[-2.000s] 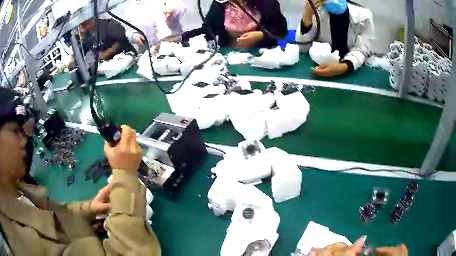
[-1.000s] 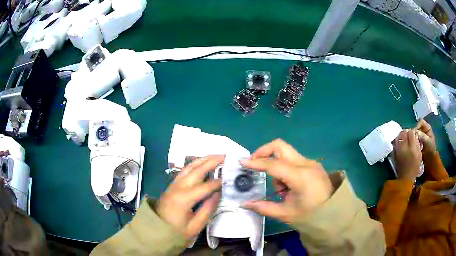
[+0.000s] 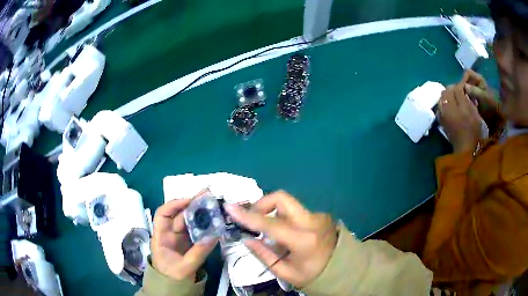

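My left hand (image 3: 180, 245) holds a small square lens module (image 3: 204, 219) with a dark round lens and a clear front, tilted in front of the camera head. My right hand (image 3: 295, 237) is at the back of the module, its fingers pinched on dark wires (image 3: 233, 222) there. A thin dark shaft or wire (image 3: 274, 263) shows below the right fingers; I cannot tell which. The white camera body (image 3: 217, 186) lies behind and under both hands, partly hidden, its head (image 3: 249, 267) nearest me.
Spare lens modules (image 3: 294, 87) lie in a row at the back, with one clear-fronted module (image 3: 250, 92) beside them. White camera units (image 3: 118, 222) stand at left near a black box (image 3: 37, 185). A person in orange (image 3: 475, 214) works at right on a white housing (image 3: 418, 113).
The view has turned right. The lens module, earlier at the front of the camera head, is now lifted in my left hand, and my right hand has moved to its rear.
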